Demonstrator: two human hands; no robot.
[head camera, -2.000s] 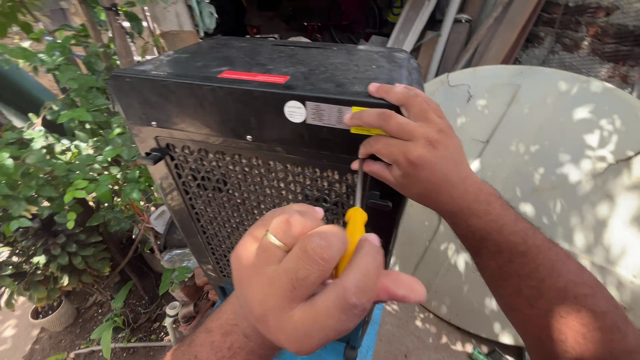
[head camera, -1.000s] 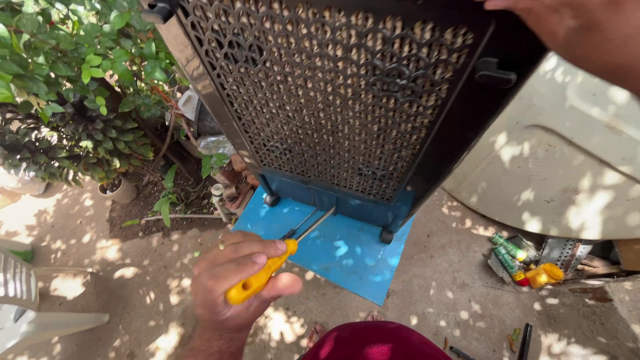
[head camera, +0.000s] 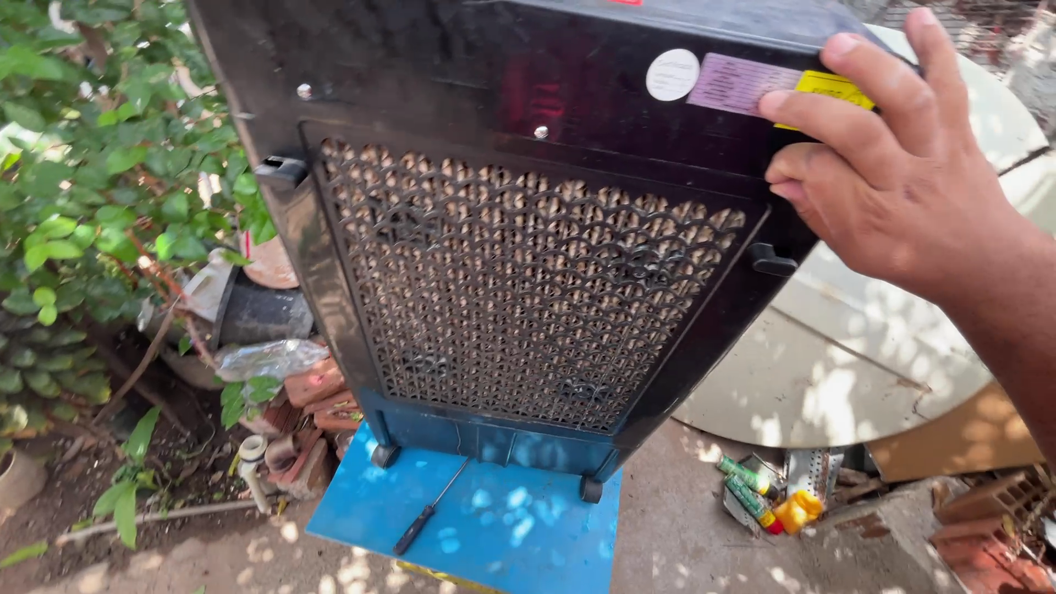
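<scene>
A black evaporative air cooler (head camera: 544, 95) stands tilted in view, its rear grille (head camera: 528, 297) facing me over a honeycomb pad. My right hand (head camera: 899, 157) touches its upper right corner, fingertips over the yellow label (head camera: 833, 99); thumb and index finger are close together, and whether anything small is between them cannot be told. Two screw heads, one a silver screw (head camera: 541, 132), show above the grille. A dark-handled screwdriver (head camera: 415, 528) lies on the blue board (head camera: 544, 544) under the cooler's castors (head camera: 591, 489). My left hand is out of view.
Leafy plants (head camera: 107, 190) and a dark pot (head camera: 260, 309) are at the left, beside broken bricks (head camera: 318, 384) and a pipe piece (head camera: 252, 462). A large pale round panel (head camera: 825, 355) leans at the right. Green tubes (head camera: 747, 487) and a yellow container (head camera: 798, 511) lie below it.
My left hand, seen a second ago with the yellow-handled screwdriver low by the blue board, has left the view along with it. The view has tilted up, showing the cooler's upper back again.
</scene>
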